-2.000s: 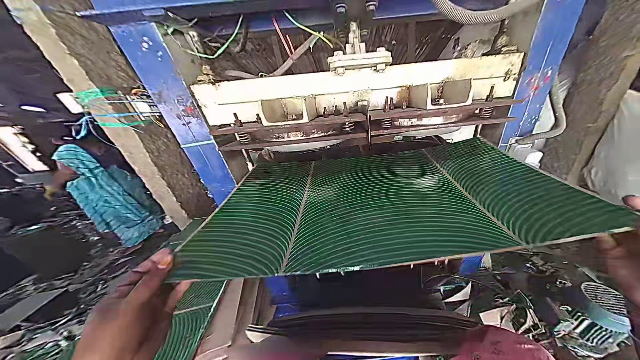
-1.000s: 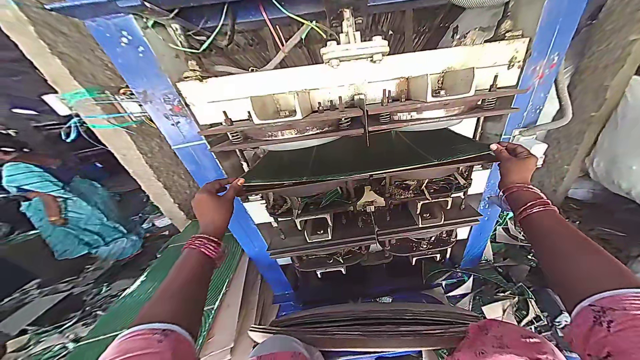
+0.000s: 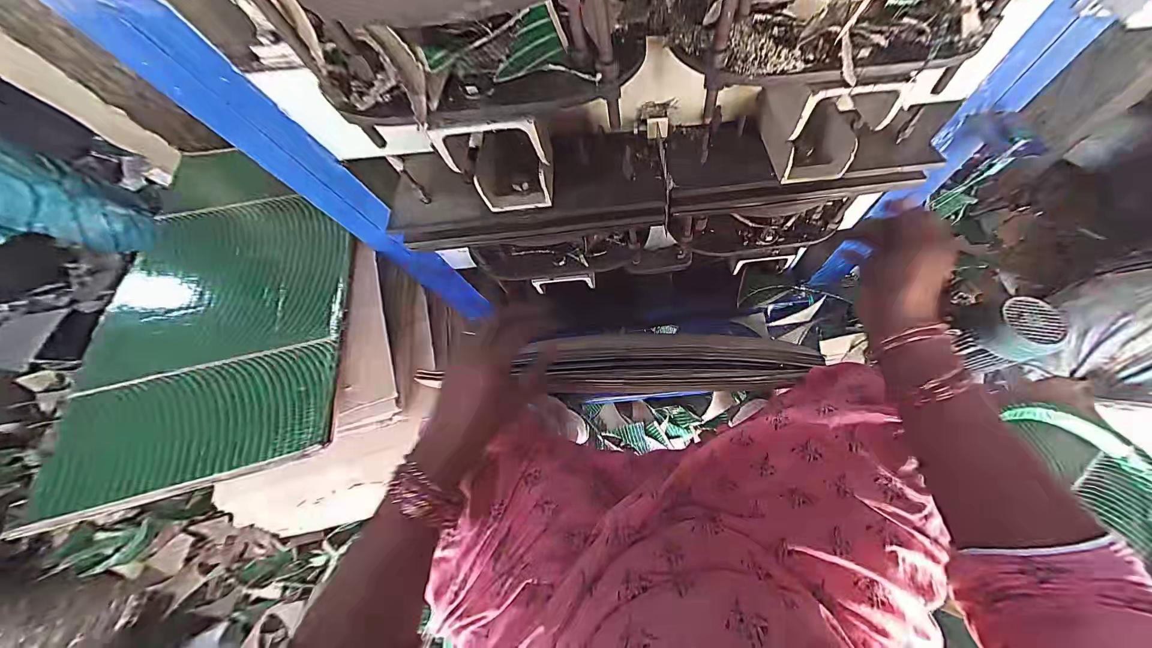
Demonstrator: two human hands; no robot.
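Blurred by motion, my left hand (image 3: 508,360) is at the left end of a stack of thin brown sheets (image 3: 675,355) near my lap; whether it grips them I cannot tell. My right hand (image 3: 909,270) is raised beside the press's right blue post, and its fingers are too blurred to read. Ahead stands the press (image 3: 666,193), with metal plates and springs and green scraps on its upper level. The sheet I held earlier does not show in my hands.
Green patterned sheets (image 3: 216,360) lie stacked at the left over pale boards (image 3: 360,360). Blue posts (image 3: 270,144) frame the press. Cut scraps (image 3: 162,558) cover the ground. A ribbed motor (image 3: 1026,324) is at the right, and a person's teal garment (image 3: 72,198) at the far left.
Both hands have left the green sheet, which they held at the press's upper opening a second ago, and come down towards me. The view has tilted down.
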